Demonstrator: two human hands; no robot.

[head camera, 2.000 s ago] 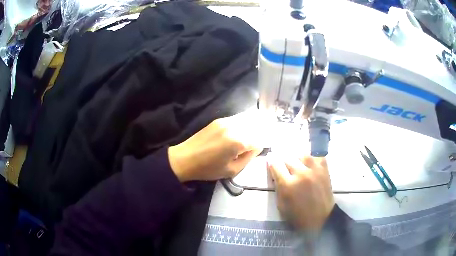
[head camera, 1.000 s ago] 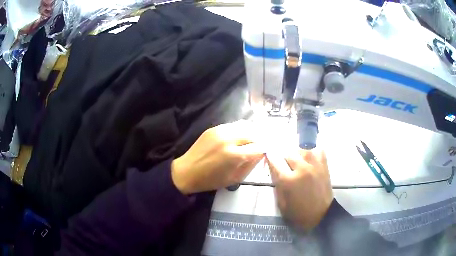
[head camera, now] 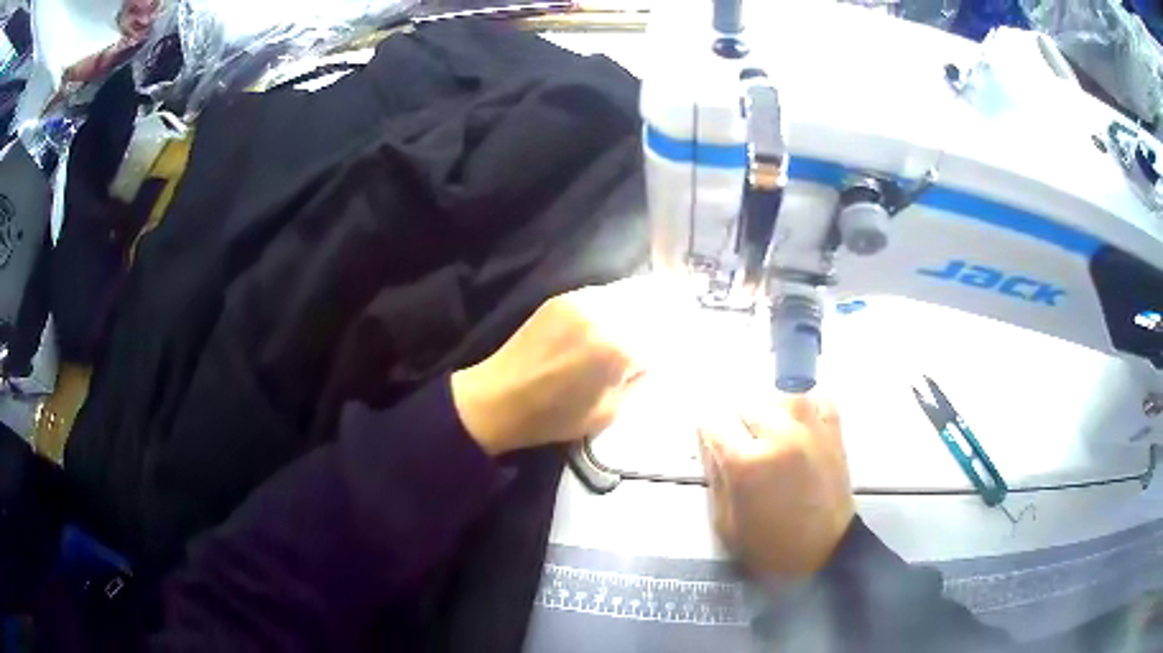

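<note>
A large black garment piece (head camera: 370, 242) lies in folds left of the needle, under my left forearm. The white sewing machine (head camera: 1008, 242) with a blue stripe stands at the right. Its presser foot (head camera: 724, 296) is partly lost in lamp glare. My left hand (head camera: 551, 373) is just left of and below the presser foot, fingers curled, the fingertips washed out by glare. My right hand (head camera: 781, 478) rests on the machine bed below the foot, its fingertips in the glare. I cannot see what lies between the fingertips.
Teal thread snips (head camera: 959, 440) lie right of my right hand. A printed ruler (head camera: 644, 594) runs along the front table edge. Clear plastic bags (head camera: 236, 36) are at the back left, with wood-coloured table (head camera: 64, 406) at left. A loose thread end lies by the snips.
My left hand has moved slightly away from my right hand, opening a gap between their fingertips. My right hand stays about in place. The camera view has shifted slightly.
</note>
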